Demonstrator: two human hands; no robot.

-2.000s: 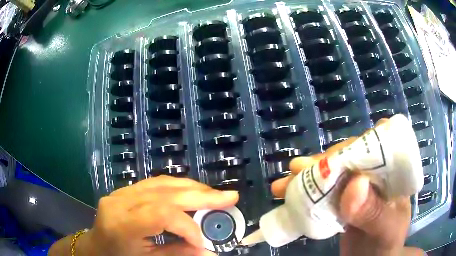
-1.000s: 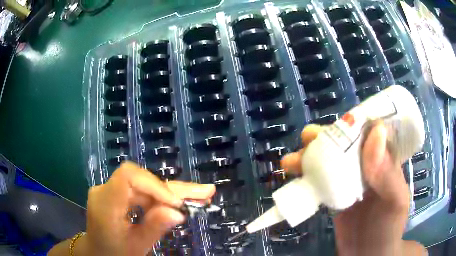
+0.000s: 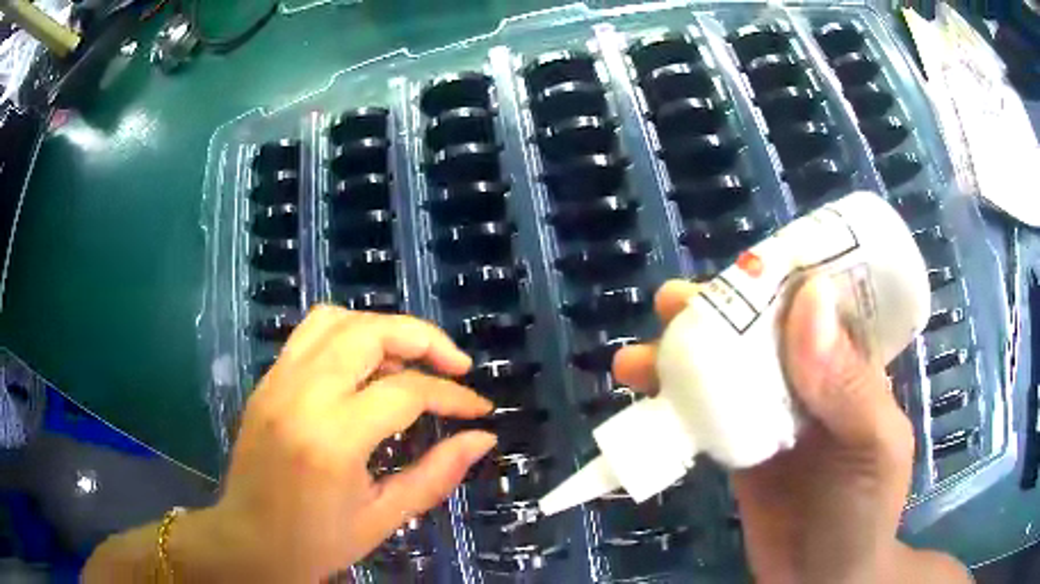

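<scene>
My right hand (image 3: 815, 422) grips a white squeeze bottle (image 3: 741, 376), tilted with its cone nozzle (image 3: 576, 487) pointing down to the left over the tray. My left hand (image 3: 342, 422) is over the tray's lower left part, thumb and fingers apart, with no unit visible between them. Its fingertips are close to units in the third column; contact cannot be told. The clear blister tray (image 3: 217, 285) holds black round units (image 3: 470, 200) standing on edge in columns, with silver glints. Both hands hide some of the lower slots.
A green mat (image 3: 114, 251) lies under the tray. A white paper (image 3: 986, 126) lies at the right, beside the tray. A small silver metal item with a dark cable (image 3: 173, 43) is at the back left. Blue material (image 3: 86, 428) shows below the mat's left edge.
The round unit in my left hand has gone from it; the fingers have opened and moved over the third column. My right hand has lifted the bottle's nozzle away from where the unit was.
</scene>
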